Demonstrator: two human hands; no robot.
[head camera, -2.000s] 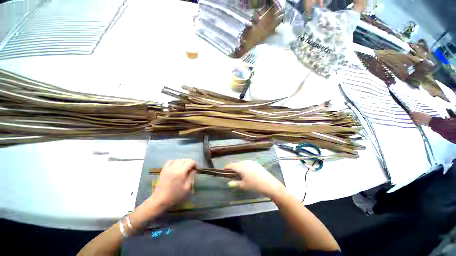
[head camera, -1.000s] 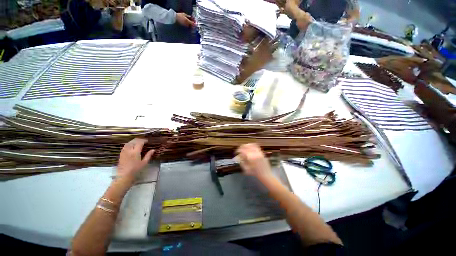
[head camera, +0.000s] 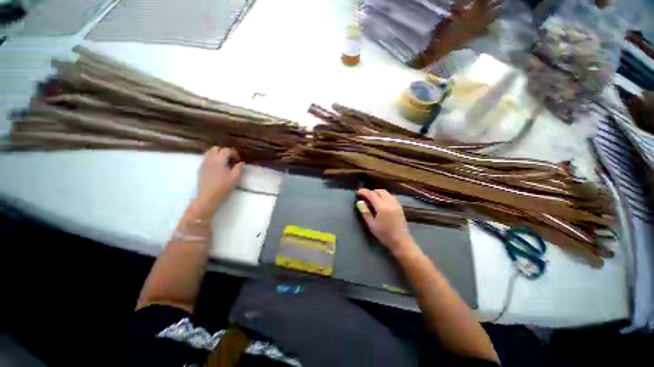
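The bundle of brown straps (head camera: 444, 168) lies behind the grey board (head camera: 315, 197). My left hand (head camera: 217, 175) is at the bundle's near edge, left of the board, fingertips against the straps; whether they grip one is unclear. My right hand (head camera: 385, 215) is over the board with curled fingers, at the hammer. The hammer's brown handle (head camera: 437, 216) shows to its right; its head is mostly hidden, and the grip cannot be made out. The yellow jig (head camera: 306, 250) lies at the board's near left edge with no strap on it.
Teal-handled scissors (head camera: 525, 251) lie right of the board, with a thin cord trailing towards me. Tape rolls (head camera: 421, 99) and a small bottle (head camera: 351, 51) stand behind the straps. A clear plastic bag (head camera: 570, 68) is at the back right. Striped sheets (head camera: 172, 21) lie at the back left.
The brown strap held between both hands two seconds ago is no longer in them. My left hand has moved to the bundle, my right hand to the hammer. The view has tilted and shifted.
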